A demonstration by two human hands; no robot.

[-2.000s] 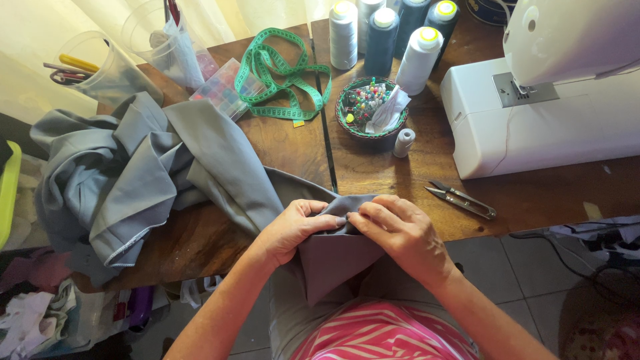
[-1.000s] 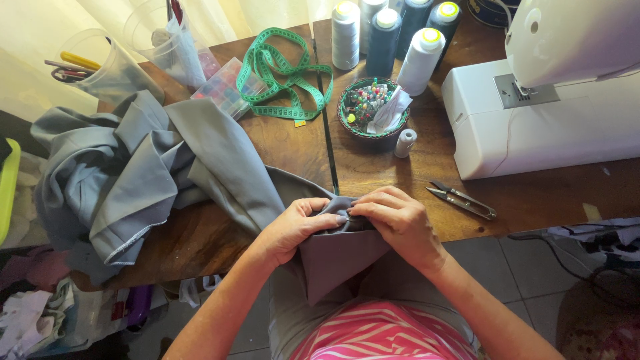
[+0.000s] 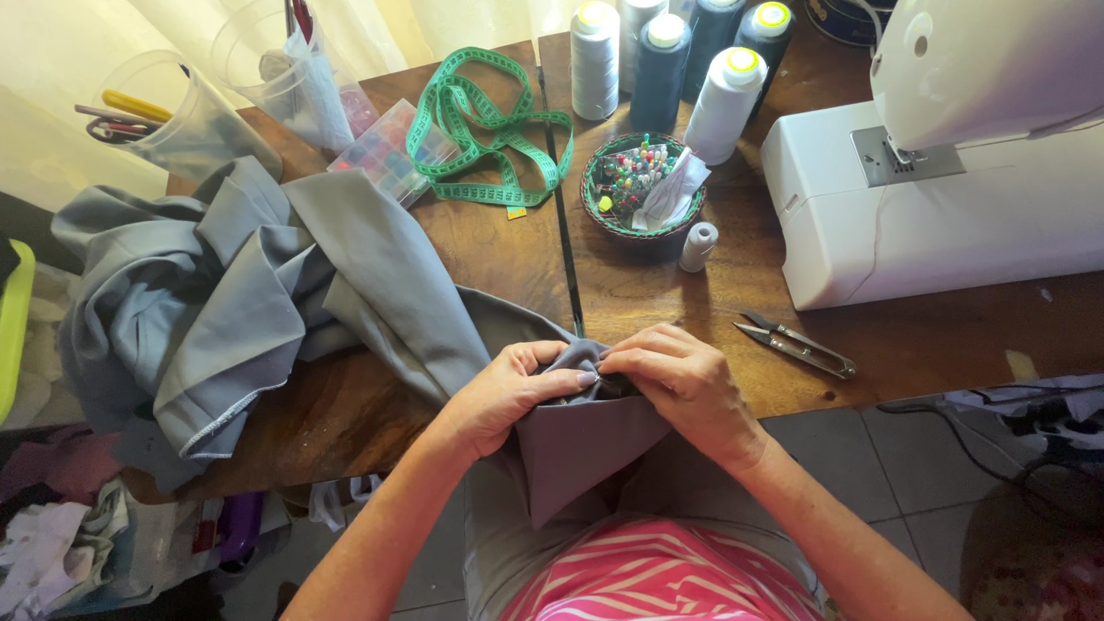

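Grey fabric (image 3: 379, 259) lies in a heap on the left of the wooden table and runs over the front edge towards my lap. My left hand (image 3: 517, 388) grips a gathered part of it, the thumb on top of the folds. Close beside it, my right hand (image 3: 681, 379) pinches the same folds between thumb and fingers. A small shiny spot shows by the left thumb; whether it is a pin or needle, I cannot tell. Thread snips (image 3: 798, 345) lie to the right of my right hand. A small spool of thread (image 3: 699, 247) stands beyond it.
A basket of pins (image 3: 642, 185) stands behind the small spool, with large thread cones (image 3: 724, 103) behind it. At right is a white sewing machine (image 3: 931, 207). A green tape measure (image 3: 492, 129), a divided plastic box (image 3: 401, 151) and plastic cups (image 3: 190, 121) stand at back left.
My right hand's fingers have shifted slightly on the folds, and the gathered fabric between my hands has changed shape. The fabric heap and table items have stayed put.
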